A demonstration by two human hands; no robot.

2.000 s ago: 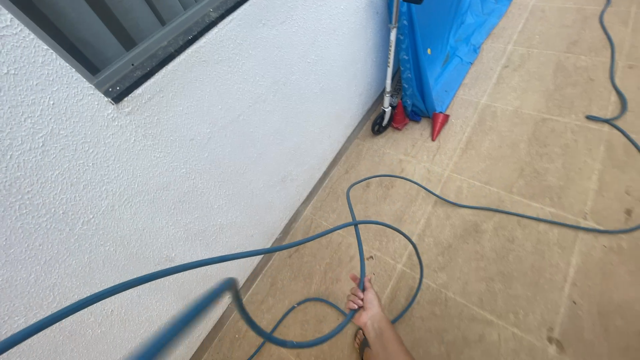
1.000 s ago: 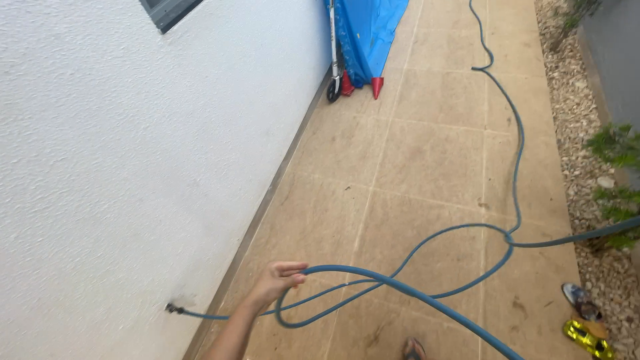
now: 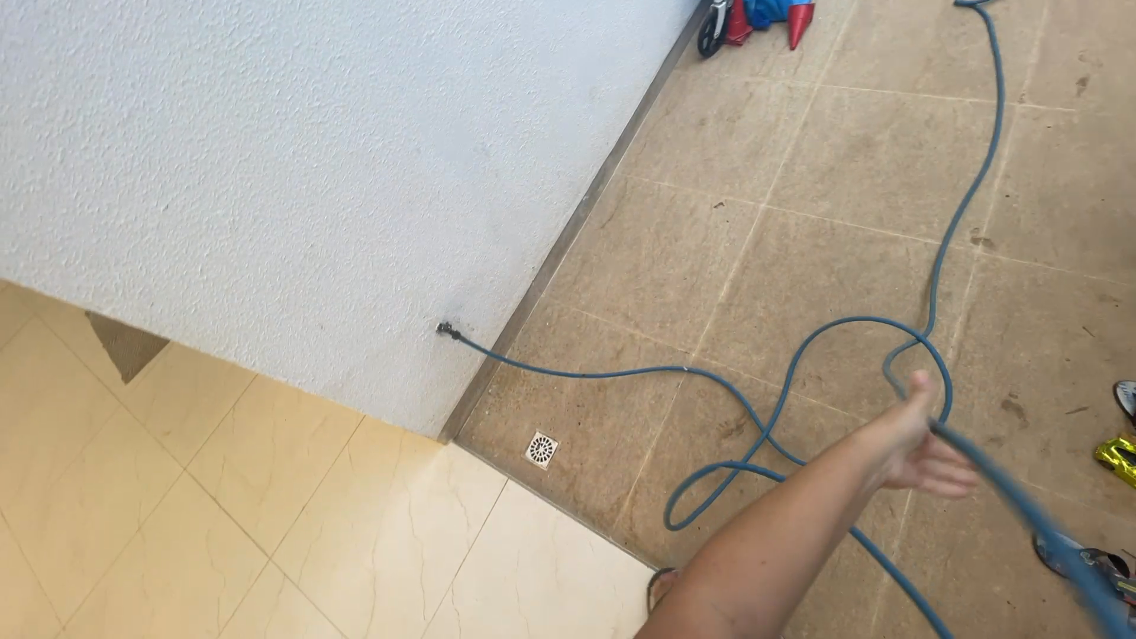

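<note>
A bare forearm comes in from the bottom edge, and my left hand is at its end, right of centre. Its thumb is raised apart from stretched fingers. The blue hose passes at the hand between thumb and fingers, which are not closed round it, then runs blurred to the lower right corner. More of the hose loops on the tiles beside and beneath the arm. One end joins a wall tap low on the white wall. My right hand is out of view.
The textured white wall ends at paler tiles. A floor drain lies by the corner. A red cone-shaped tip and a black wheel stand at the top. Footwear and a yellow shiny item lie at the right.
A second ago the left hand's fingers were at the hose near the wall; now it reaches right with fingers spread. The view has swung, bringing the floor drain and pale tiles in.
</note>
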